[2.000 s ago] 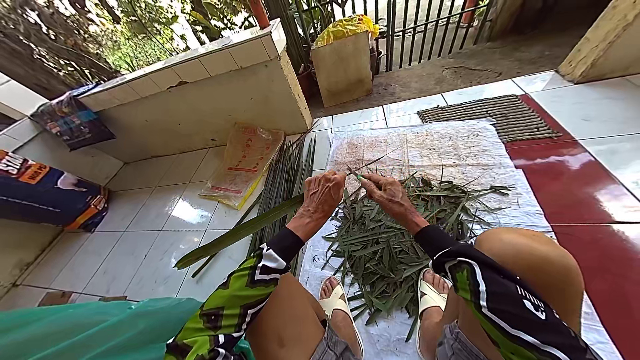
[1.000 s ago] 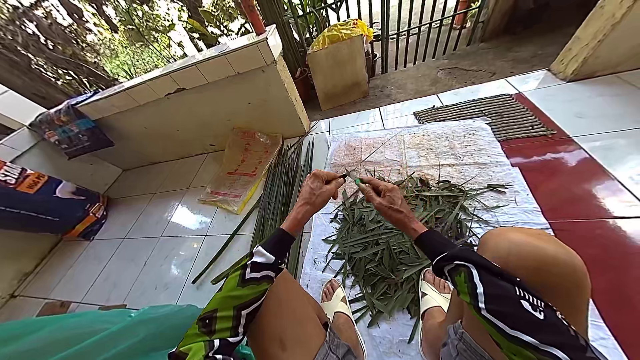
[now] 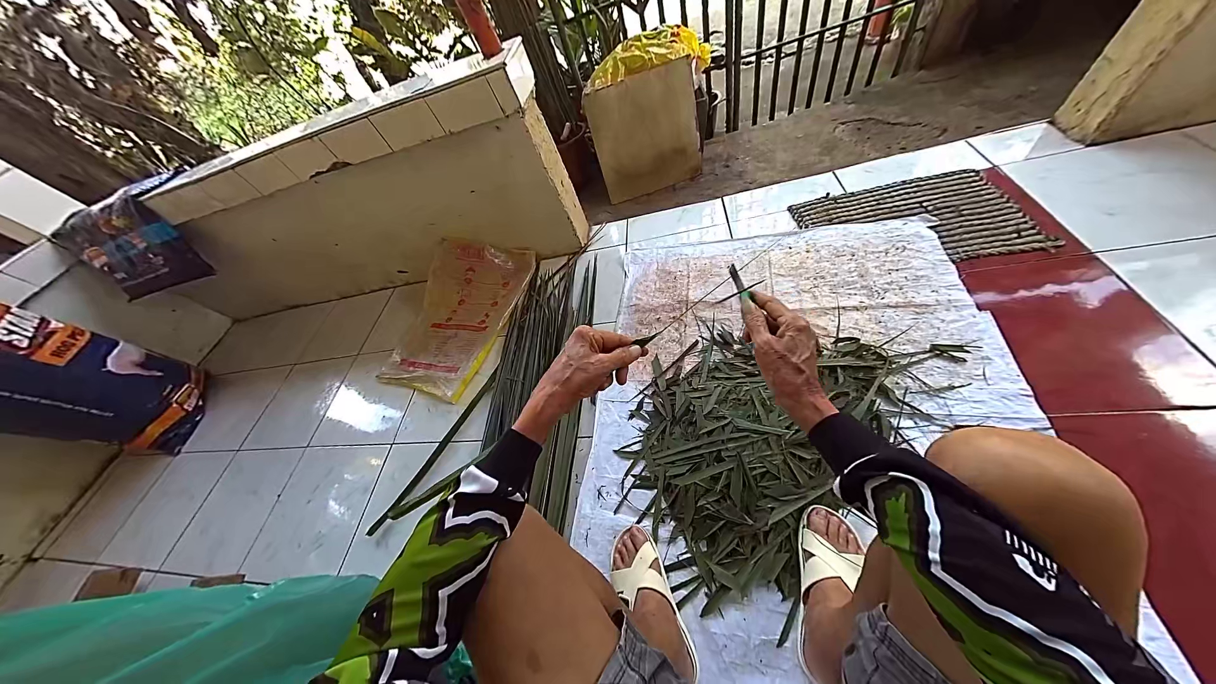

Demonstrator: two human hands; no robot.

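Observation:
My left hand point(image 3: 587, 369) pinches one end of a thin green leaf strip point(image 3: 698, 304), which stretches up and right past my other hand. My right hand point(image 3: 784, 353) is closed around a small knife point(image 3: 737, 279) with a green handle; its dark blade points up beside the strip. Below both hands, a heap of short cut green leaf pieces point(image 3: 731, 465) lies on a white sheet point(image 3: 959, 313) between my sandalled feet. A bundle of long narrow leaves point(image 3: 537, 370) lies on the tiles left of the sheet.
A printed clear plastic sack point(image 3: 465, 318) lies by the low wall point(image 3: 380, 218). At the far left stands a dark printed bag point(image 3: 90, 380); green plastic point(image 3: 190, 627) lies near my left knee. A ribbed mat point(image 3: 926, 211) touches the sheet's far edge. A box-like planter point(image 3: 644, 133) stands by the gate.
My hands, close together one second ago, are now apart, with the thin strip between them. The long wide leaf that trailed left from my left hand two seconds ago no longer shows there.

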